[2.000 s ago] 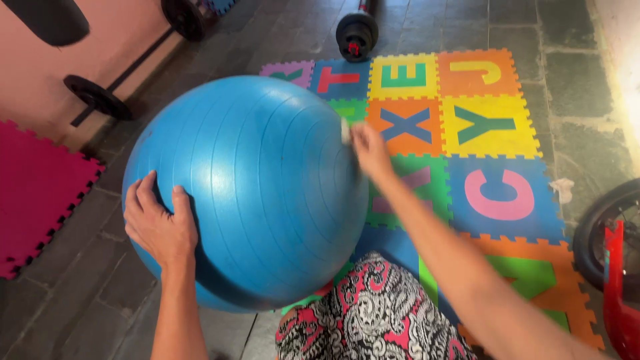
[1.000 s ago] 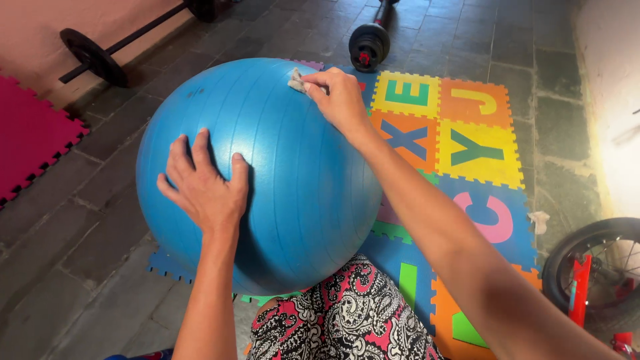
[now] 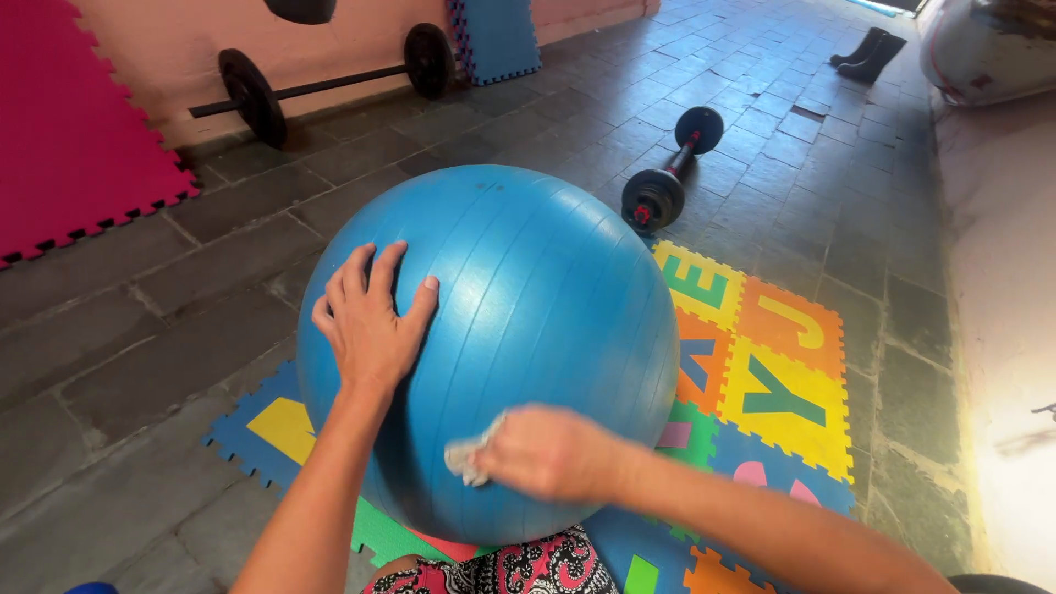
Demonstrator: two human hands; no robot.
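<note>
A large blue exercise ball (image 3: 528, 305) with ridged bands rests on foam mats in front of my patterned clothing. My left hand (image 3: 371, 318) lies spread on the ball's upper left side, fingers apart, holding nothing. Low on the near side of the ball is my right hand (image 3: 540, 454), blurred, closed on a crumpled pale cloth (image 3: 472, 455) that touches the blue surface. A few small dark marks show near the top of the ball.
Interlocking foam letter mats (image 3: 784, 400) lie under and right of the ball. Beyond it sits a loaded dumbbell (image 3: 681, 169). A barbell (image 3: 338, 84) lies along the wall, a magenta foam mat (image 3: 74, 140) is at left, and dark boots (image 3: 870, 56) stand far back.
My right hand has moved with the cloth from the ball's far upper side down to its near lower side. My left hand stays on the ball. The view has shifted.
</note>
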